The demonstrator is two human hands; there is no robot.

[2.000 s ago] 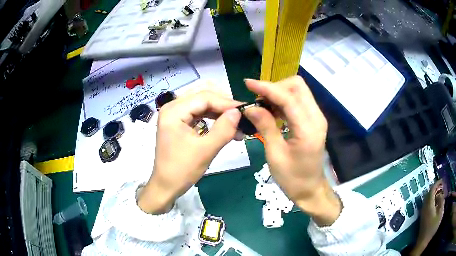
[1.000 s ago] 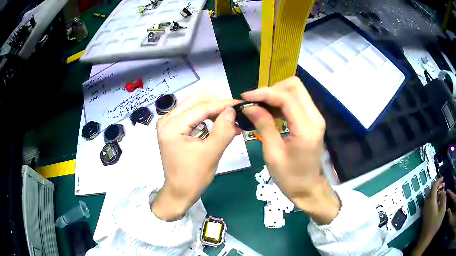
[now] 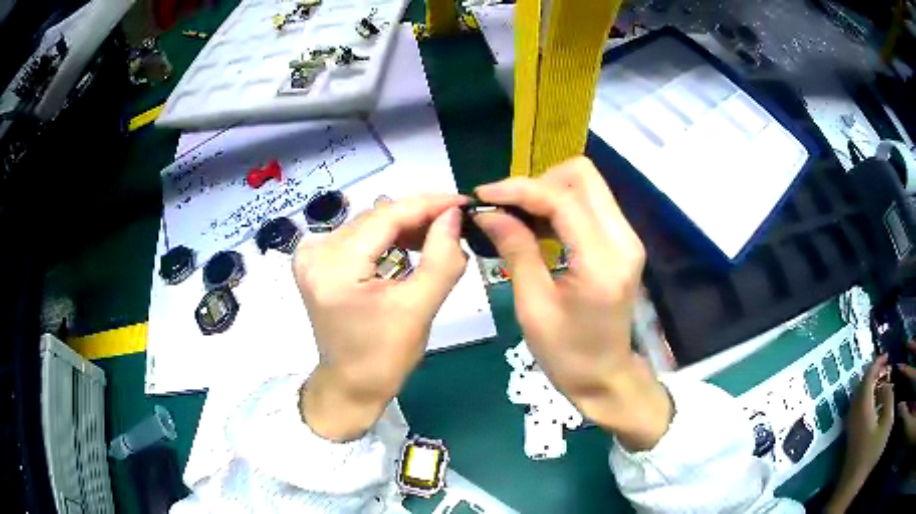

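Observation:
Both my hands are raised over the paper's right edge. My left hand (image 3: pixel 377 286) and my right hand (image 3: pixel 573 291) pinch a small black watch back cover (image 3: pixel 480 237) between thumbs and forefingers. The cover is seen at a slant, and the fingers hide much of it. A watch case with a yellow-gold rectangle (image 3: pixel 422 467) lies below, near my left sleeve. Dark octagonal watch cases (image 3: pixel 277 235) lie on the white paper to the left. Another case with a metallic inside (image 3: pixel 392 263) shows partly behind my left hand.
A white parts tray (image 3: pixel 216 75) is at the upper left. A yellow post (image 3: pixel 562 95) stands behind my hands. A blue-framed holder (image 3: pixel 703 141) lies on a black foam tray (image 3: pixel 743 291) at right. White scraps (image 3: pixel 542 412) are below. Another person's hand (image 3: pixel 864 432) is at far right.
Both hands have shifted slightly left with the black cover, which has tilted a little between the fingers. The surrounding view has shifted slightly. Nothing was let go.

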